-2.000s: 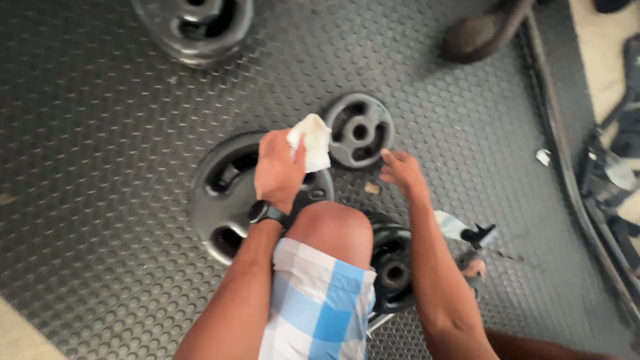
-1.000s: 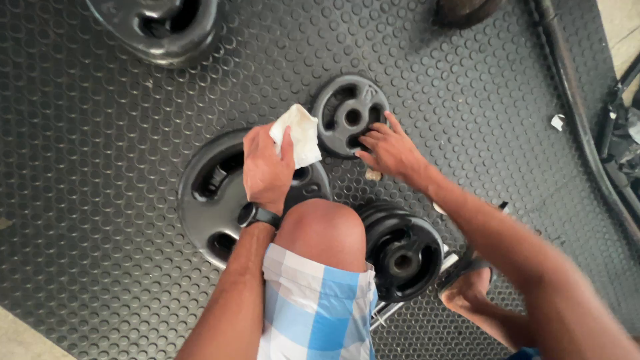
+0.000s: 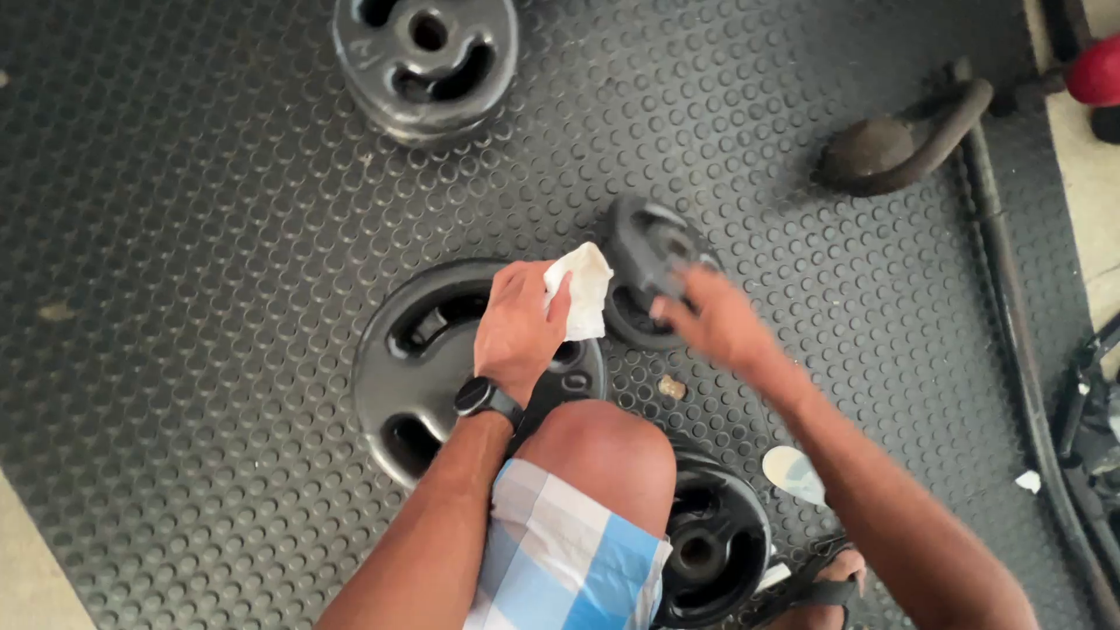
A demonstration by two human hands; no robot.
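My left hand (image 3: 523,322), with a black watch at its wrist, grips a white cloth (image 3: 581,292) above a large black weight plate (image 3: 420,367) that lies flat on the floor. Right of the cloth, a small black weight plate (image 3: 632,262) looks tilted and blurred. My right hand (image 3: 713,319) is blurred at this small plate's right side, fingers over its edge; whether they grip it is not clear. Beside my knee lie black plates (image 3: 717,542), partly hidden by my leg.
Another stack of black plates (image 3: 429,79) stands at the top. A worn rounded piece with a curved bar (image 3: 906,153) and a long metal tube (image 3: 1006,297) are on the right. A brownish scrap (image 3: 672,388) and an oval pale item (image 3: 794,475) lie on the studded rubber floor.
The small plate lay flat before and now looks tilted. My right hand, off the plate two seconds ago, reached it one second ago. My left hand keeps the cloth.
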